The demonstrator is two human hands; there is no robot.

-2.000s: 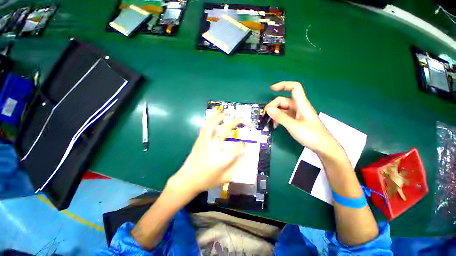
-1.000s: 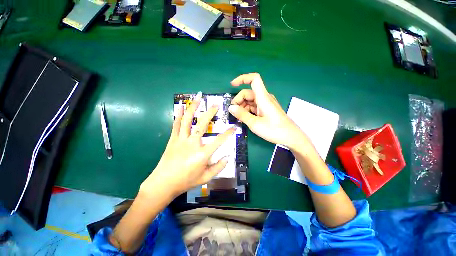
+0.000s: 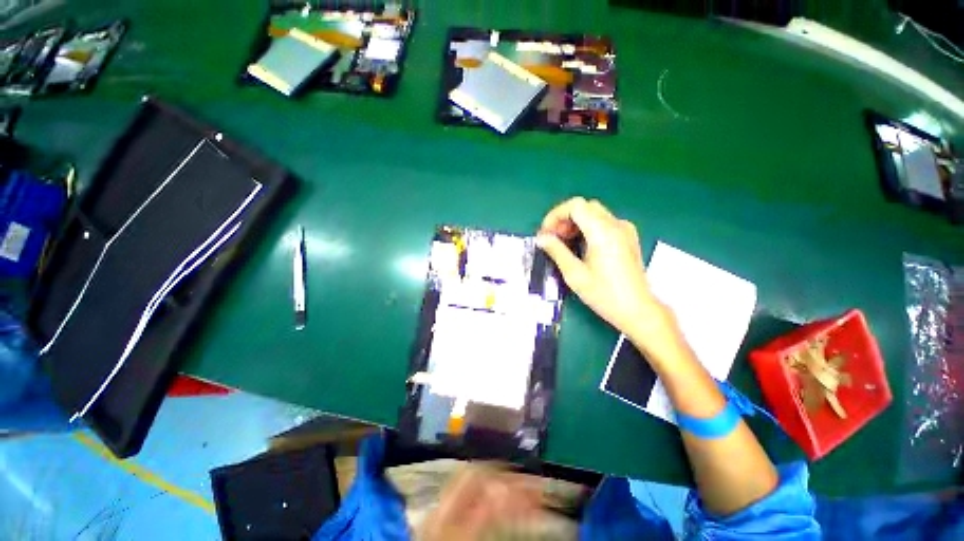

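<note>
The opened tablet assembly (image 3: 548, 349) lies in front of me on the green bench, its white middle and circuitry facing up. My right hand (image 3: 597, 254), with a blue wrist strap, is at its far right corner, thumb and fingers bent together; whether they pinch a small piece or the edge is hidden. My left hand (image 3: 481, 507) is a skin-coloured blur below the tablet's near edge, at the picture's bottom; its fingers cannot be made out. An adhesive pad sheet (image 3: 703, 306), white with a black block, lies right of the tablet, partly under my right forearm.
A red scrap bin (image 3: 846, 417) with tan strips stands at right, beside a clear plastic bag (image 3: 932, 359). A slim tool (image 3: 299, 280) lies at left, near a large black tray (image 3: 159, 232). Open tablets with tilted batteries (image 3: 499, 90) lie along the far side.
My left hand has left the tablet and moved down towards me. My right hand has shifted slightly to the tablet's far right corner. The tablet's white middle is now uncovered. The camera view has shifted.
</note>
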